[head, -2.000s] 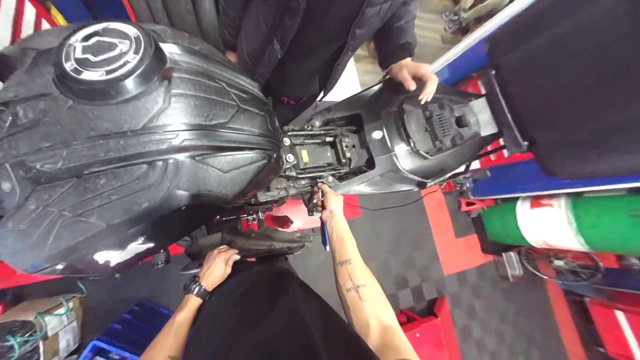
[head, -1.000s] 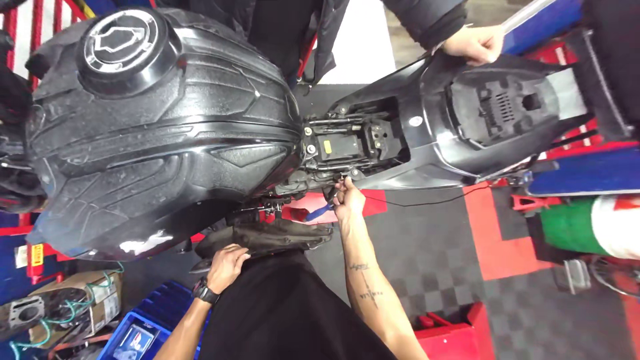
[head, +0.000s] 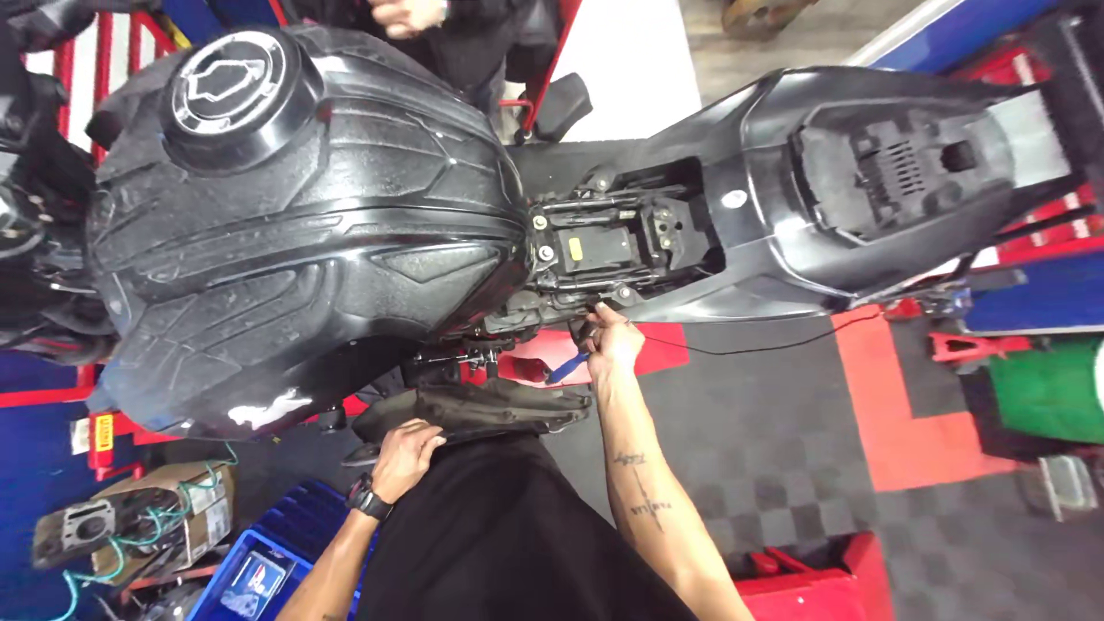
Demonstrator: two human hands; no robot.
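My left hand [head: 407,459], with a black watch at the wrist, grips the edge of a dark side panel [head: 492,407] held against my body. My right hand [head: 616,341] is at the motorcycle's side, just below the open seat bay [head: 595,246]. It holds a tool with a blue handle [head: 567,368]; the tool's working end is hidden by my fingers and the frame. A thin black cable [head: 742,352] runs from near this hand to the rear. To the left is the black fuel tank [head: 388,190] with its round cap; to the right is the tail fairing [head: 776,198].
Across the motorcycle another person's hand [head: 408,15] shows beside dark clothing. A blue crate [head: 228,573] and a cardboard box [head: 211,509] with engine parts lie at lower left. A red stand [head: 819,586] is at lower right, and a green drum [head: 1044,388] at far right.
The other person's hand has left the tail fairing, and a hand now shows beyond the fuel tank. My hands stay at the panel and the frame. The view has shifted.
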